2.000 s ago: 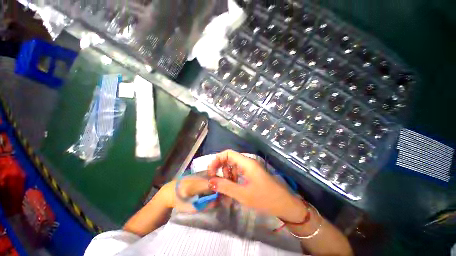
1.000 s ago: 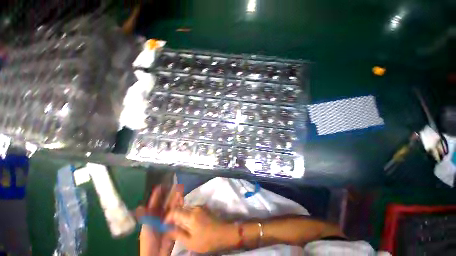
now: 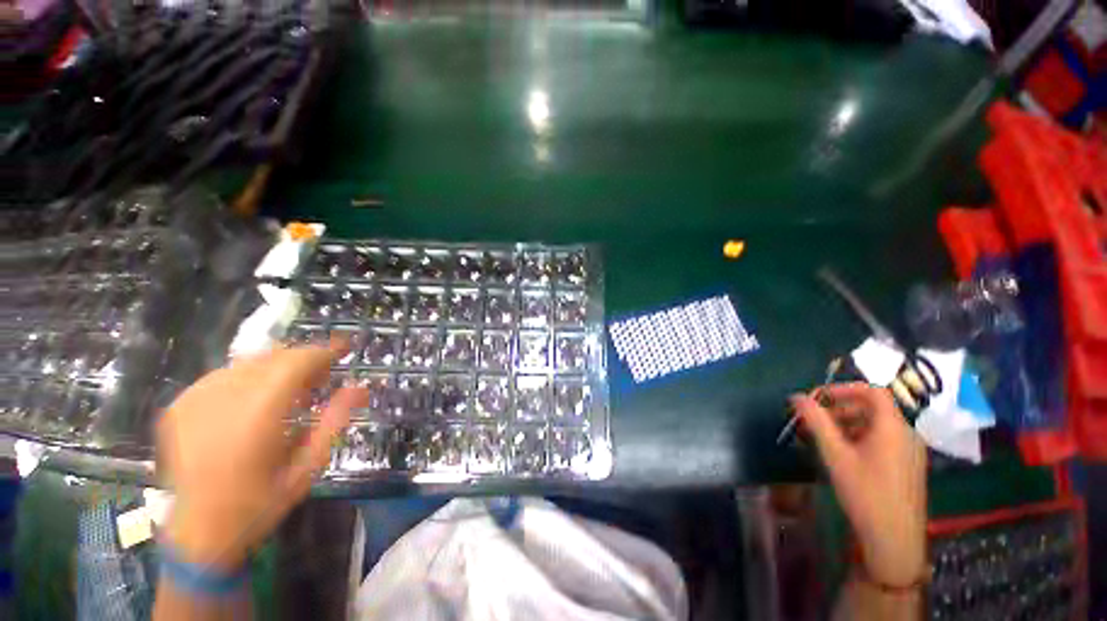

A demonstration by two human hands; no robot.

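Observation:
My left hand [image 3: 249, 449], with a blue band at the wrist, is over the left part of the clear blister tray [image 3: 486, 394], fingers apart, with nothing seen in it. Dark shiny parts sit in the tray's square pockets. My right hand [image 3: 864, 449] is at the right of the bench, its fingers closed on the tweezers [image 3: 792, 427], whose thin metal tip points down and left. The pad sheet [image 3: 682, 339], with pale marks and a blue edge, lies flat just right of the tray.
Stacked clear trays [image 3: 79, 322] are at left, black trays [image 3: 200, 109] behind them. White tissue [image 3: 265, 325] lies at the tray's left edge. Scissors [image 3: 859, 306], white scraps [image 3: 953, 425] and red-orange trays [image 3: 1044, 231] are at right. A small yellow lump [image 3: 733, 249] lies beyond the sheet.
My hands were together near my lap and have moved apart, left over the tray, right to the tweezers, which it now holds. The view has turned and shows more of the bench.

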